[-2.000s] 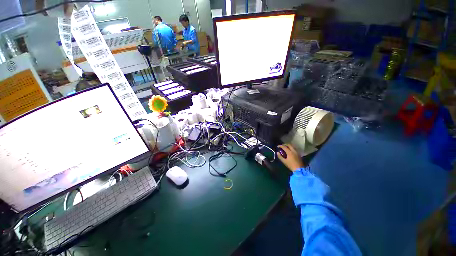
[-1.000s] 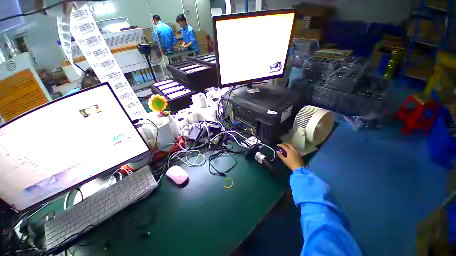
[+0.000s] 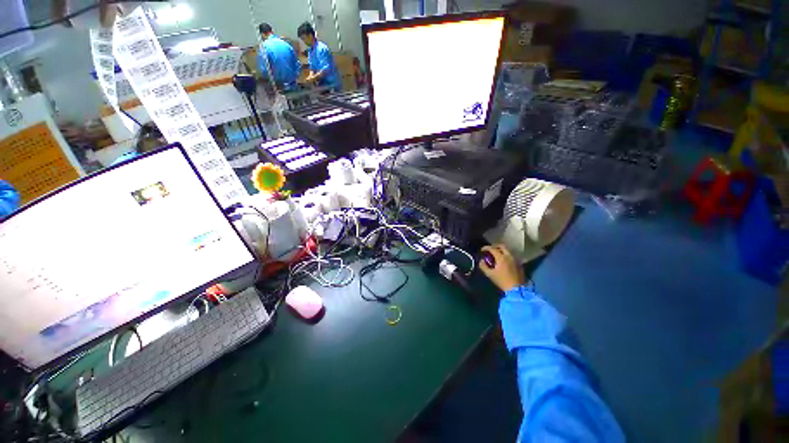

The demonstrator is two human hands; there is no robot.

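My right hand (image 3: 503, 268), in a blue sleeve, rests over a small black mouse (image 3: 488, 259) at the bench's right end, beside the cream ribbed cylinder (image 3: 538, 215). The hand hides most of the mouse. The right monitor (image 3: 435, 80) shows a mostly white screen with a small dark mark at its lower right. It stands on a bulky black box (image 3: 454, 184). My left hand is not in view.
A light mouse (image 3: 304, 302), glowing pink, lies right of the grey keyboard (image 3: 176, 359) and middle monitor (image 3: 121, 251). Tangled cables (image 3: 333, 267) and a sunflower ornament (image 3: 268, 178) are behind. Printed label strips (image 3: 173, 99) hang at left. Two people (image 3: 279, 60) in blue stand far back.
The view has shifted slightly. My right hand stays on the black mouse. The light mouse's glow went from white to pink. A bit of blue cloth now shows at the far left edge.
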